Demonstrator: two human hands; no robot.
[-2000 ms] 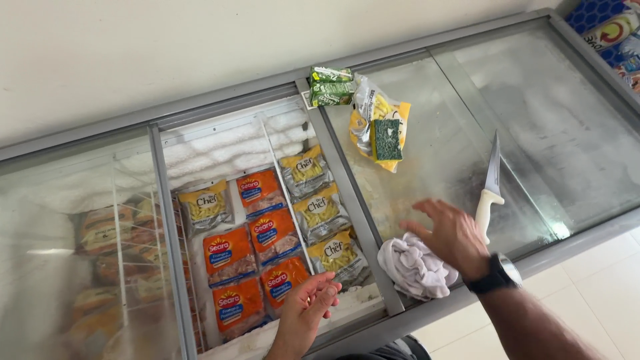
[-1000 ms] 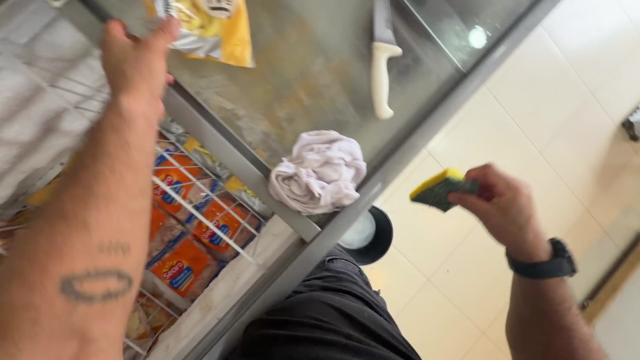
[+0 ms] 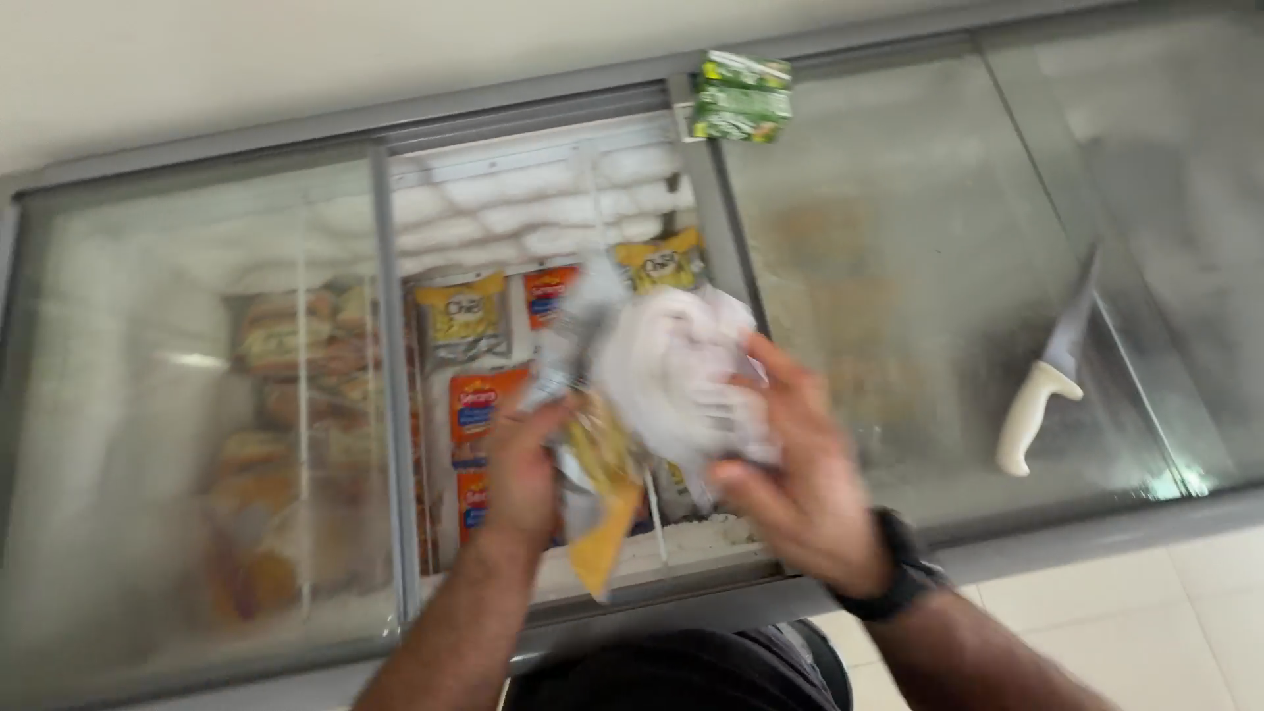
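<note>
Above the open section of a chest freezer, my left hand [image 3: 528, 464] grips a crumpled yellow and silver plastic package [image 3: 602, 474], blurred by motion. My right hand [image 3: 805, 469] holds a bunched white cloth [image 3: 681, 370] against or close beside the package; whether they touch is hard to tell. Below them lie yellow bags [image 3: 462, 314] and orange Seara packs [image 3: 479, 410] of frozen food, partly hidden by my hands. A knife with a white handle [image 3: 1032, 415] rests on the glass lid at the right.
Green packets [image 3: 743, 97] sit on the freezer's back frame. A sliding glass lid [image 3: 128, 415] covers the left section, with frosted food packs beneath. Ice coats the inner back wall [image 3: 513, 212]. The freezer's front rim [image 3: 691, 607] runs close to my legs, above a tiled floor.
The white cloth, earlier on the freezer's front right corner area, is now in my right hand. The sponge my right hand held is out of sight. My left hand now holds the yellow package from the glass.
</note>
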